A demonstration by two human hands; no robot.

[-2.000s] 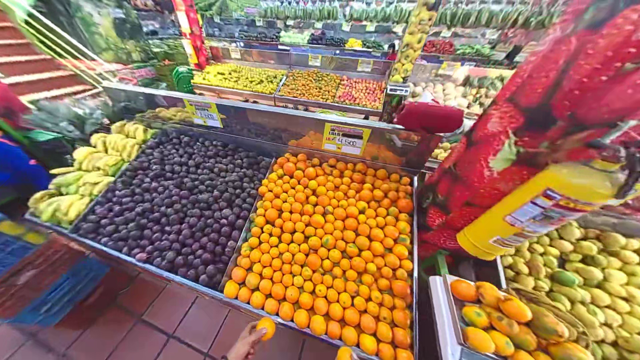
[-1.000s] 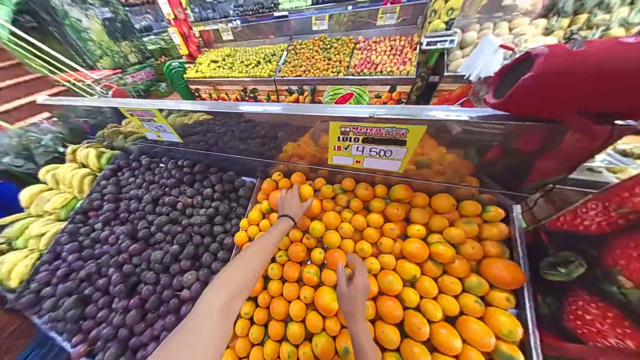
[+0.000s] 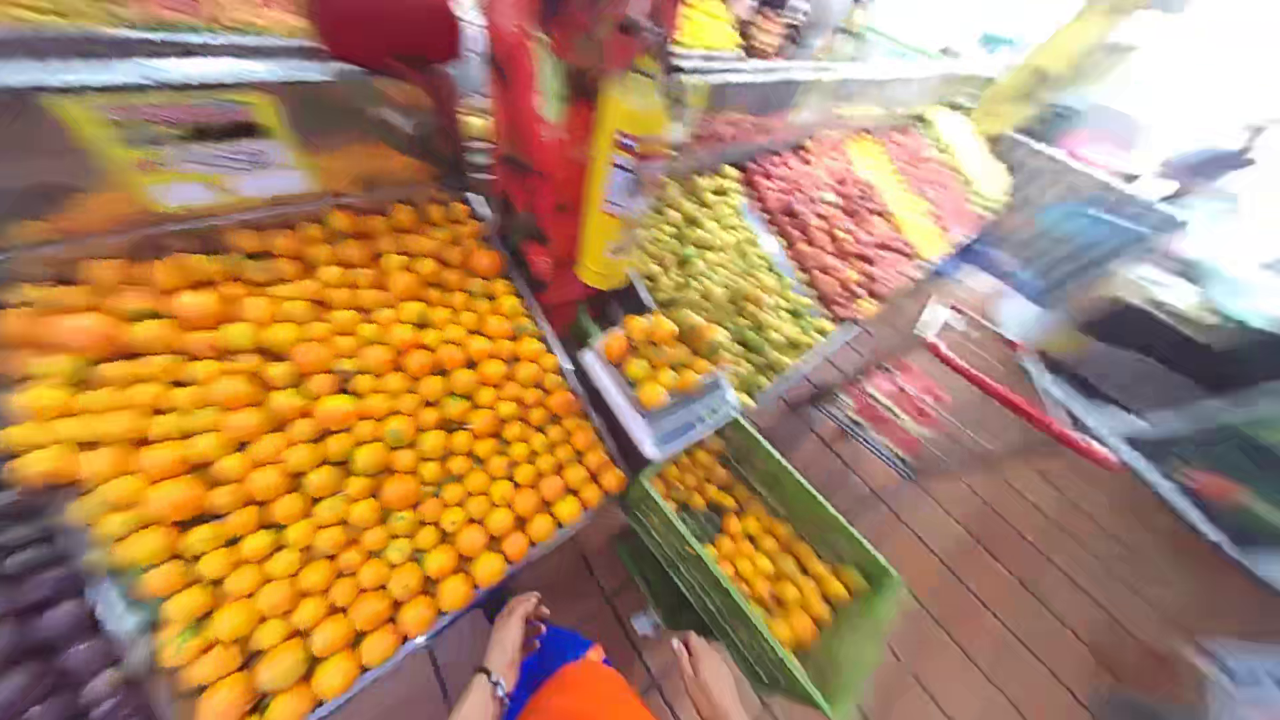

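Observation:
Orange, round fruits [image 3: 400,490] fill a sloped display bin on the left. My left hand [image 3: 516,625], with a dark bracelet at the wrist, is just below the bin's front edge, fingers partly curled, and no fruit shows in it. My right hand [image 3: 708,675] is low in the view beside a green plastic crate [image 3: 870,620], holding nothing that I can see. Similar orange fruits [image 3: 775,570] lie inside the crate. Above the crate's far end, a small white tray [image 3: 672,425] holds more orange-yellow fruits [image 3: 660,360]. The view is blurred.
Dark purple fruits [image 3: 60,640] lie at the lower left. A yellow cylinder [image 3: 615,180] hangs on a red post [image 3: 535,150]. Bins of yellow-green fruits [image 3: 700,260] and reddish produce [image 3: 830,220] stand beyond. A red-edged object [image 3: 1020,400] crosses above the tiled floor [image 3: 1010,570] at right.
Both hands have drawn back from the orange fruits in the bin to below its front edge. The view has swung right, bringing the green crate into sight.

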